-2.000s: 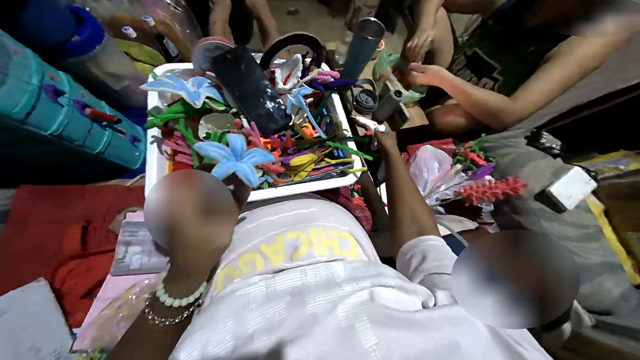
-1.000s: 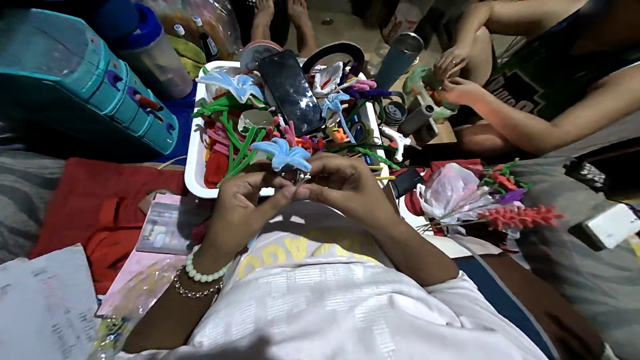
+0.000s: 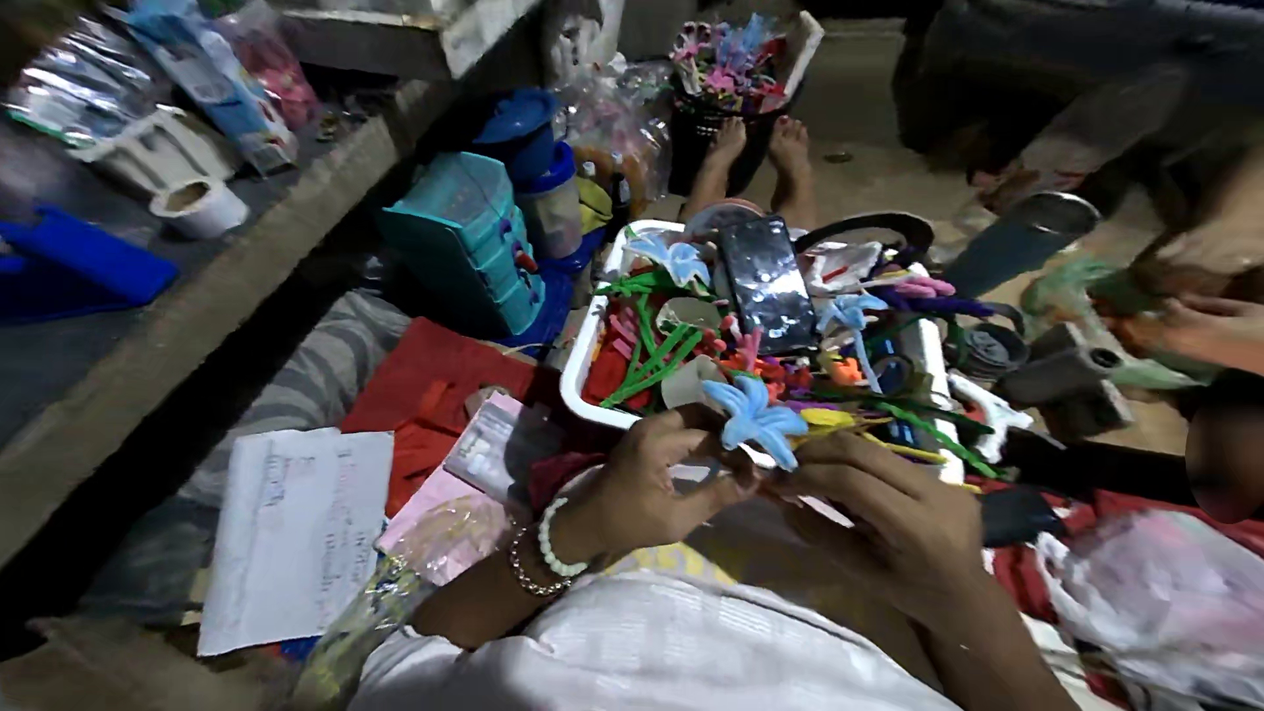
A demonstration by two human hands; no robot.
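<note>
A light blue pipe-cleaner flower [image 3: 754,419] is pinched at its base by my left hand [image 3: 671,484], which wears a pale bead bracelet [image 3: 555,538] and a chain bracelet. My right hand [image 3: 879,513] meets it just below the petals, fingers bent; whether it grips the flower or its stem is hidden. Beyond both hands lies a white plastic basket [image 3: 583,380] full of pipe-cleaner pieces, with green stems [image 3: 657,360], another blue flower [image 3: 671,259], a smaller blue one [image 3: 851,310] and a dark smartphone [image 3: 768,286] on top.
A teal drawer unit [image 3: 474,252] stands left of the basket. Handwritten paper [image 3: 296,533] lies at lower left near red cloth [image 3: 444,375]. To the right are a tumbler [image 3: 1022,242], a plastic-wrapped bundle [image 3: 1165,592] and another person's hand [image 3: 1220,331]. A dark bin [image 3: 691,148] holds more flowers.
Two seconds ago my right hand was apart at the basket's right side; one second ago both hands met at the blue flower, as now. The view has swung left.
</note>
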